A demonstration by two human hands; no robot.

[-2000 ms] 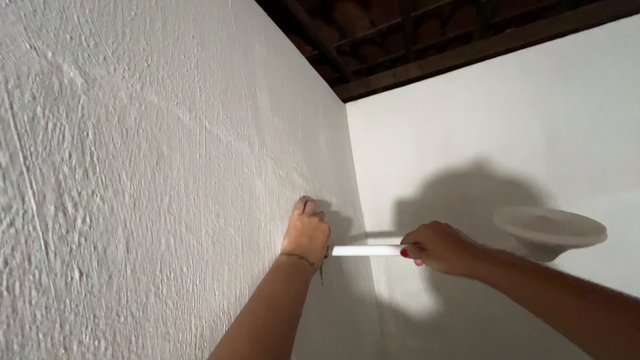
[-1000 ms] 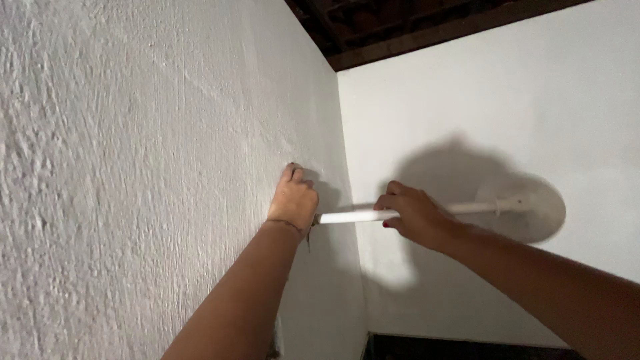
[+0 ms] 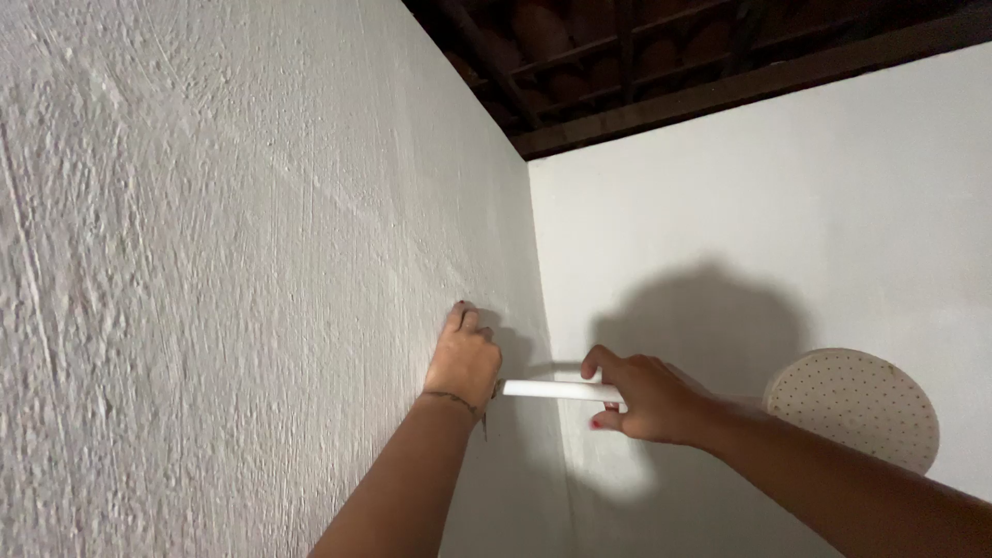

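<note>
My left hand (image 3: 465, 356) rests against the rough white wall (image 3: 232, 232), its fingers partly bent and touching the plaster; whether it holds anything is hidden. Just right of its wrist is the end of a white shower arm pipe (image 3: 554, 390). Around the pipe's other part is my right hand (image 3: 647, 395), with thumb below and fingers above. Beyond that hand, at the right, a round white shower head (image 3: 852, 407) shows its dotted spray face. Behind my left wrist, a small dark fitting (image 3: 498, 385) shows near the pipe's end, partly hidden.
The textured wall meets a smoother white wall (image 3: 775, 201) at a corner right of my left hand. Overhead are a dark wooden beam (image 3: 697, 97) and roof tiles (image 3: 542, 31). Shadows of my arms and the shower head fall on the walls.
The shower head has turned: its rim showed first, then its back with the pipe joint, and now its spray face. My right hand's fingers have spread more around the pipe.
</note>
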